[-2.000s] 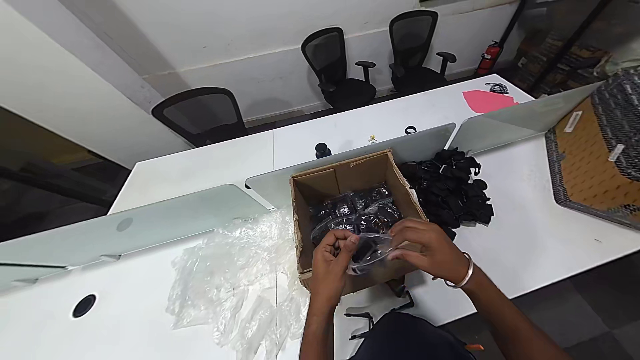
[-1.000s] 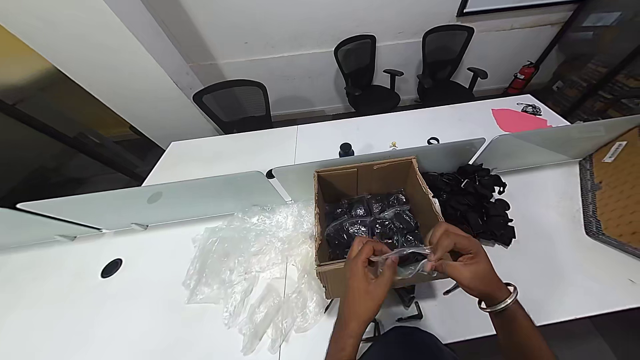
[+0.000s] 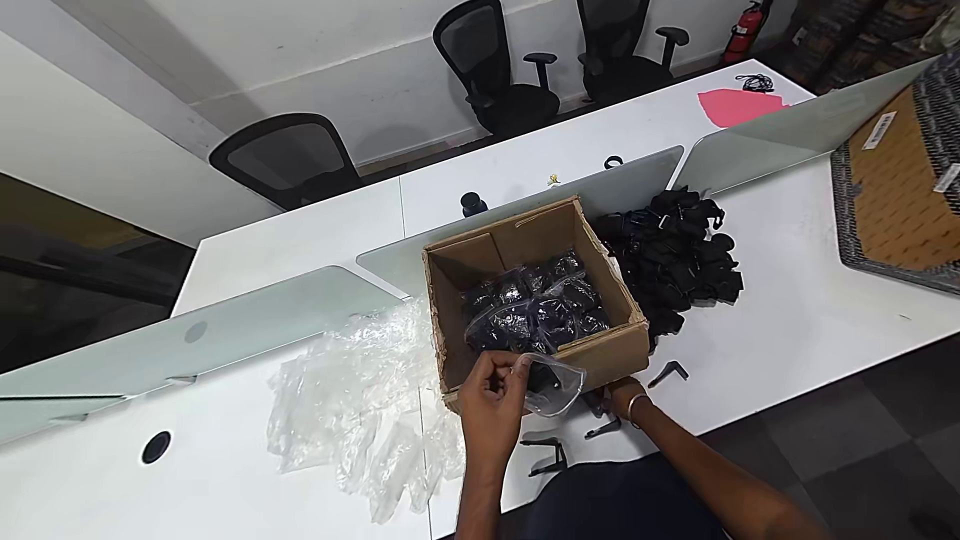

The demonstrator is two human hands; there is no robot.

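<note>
My left hand [image 3: 495, 382] pinches the edge of a clear plastic bag [image 3: 559, 386] in front of the near wall of a cardboard box [image 3: 611, 352]. The bag hangs over that wall; something dark shows in or behind it. Inside the box lie several clear bags with black items [image 3: 555, 311]. My right hand [image 3: 624, 396] is low beside the box's near side, at a dark item on the table; its fingers are partly hidden, so its hold is unclear. Small black angled parts [image 3: 555, 456] lie near the table's front edge.
Many clear plastic bags [image 3: 360, 390] are spread left of the box. A heap of black strapped items [image 3: 675, 255] lies to its right. Glass dividers [image 3: 795, 142] run behind. A patterned brown panel [image 3: 900, 180] stands at the right, and a black chair [image 3: 289, 161] beyond the far table.
My right hand has let go of the plastic bag and moved down beside the box's near side. My left hand still holds the bag. The view has shifted.
</note>
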